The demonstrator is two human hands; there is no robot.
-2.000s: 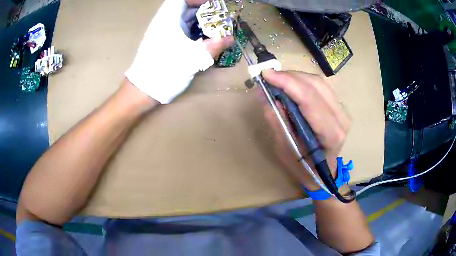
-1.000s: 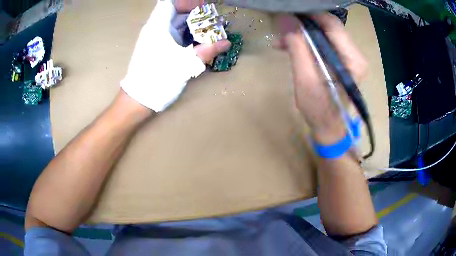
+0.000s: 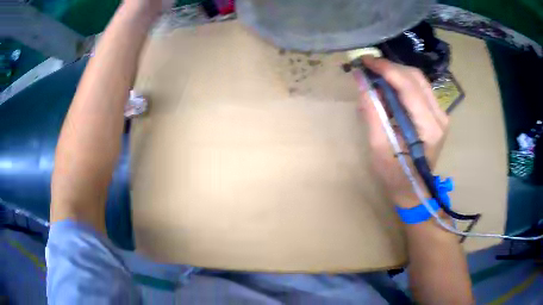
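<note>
My right hand point(image 3: 411, 110) holds the soldering iron point(image 3: 400, 113) by its dark handle, over the right part of the tan mat point(image 3: 256, 179). The iron's pale collar shows at the fingertips; its tip is hidden at the grey hood's edge. A thin pale feed tube runs along the handle. A blue strap is on the right wrist. My left arm reaches up the left side; my left hand point(image 3: 146, 7) is blurred and cut off by the top edge, so its fingers and anything in them cannot be seen.
A grey hood point(image 3: 333, 22) hangs over the mat's far edge. A black tray with yellow fill point(image 3: 446, 95) is beyond my right hand. A small white part point(image 3: 136, 104) lies at the mat's left edge, beside my left arm. A green board point(image 3: 521, 162) with a white part lies far right.
My left hand has moved from the mat's far side to the upper left, and the white part with green board it held is out of sight. The view has shifted. The right hand still holds the iron.
</note>
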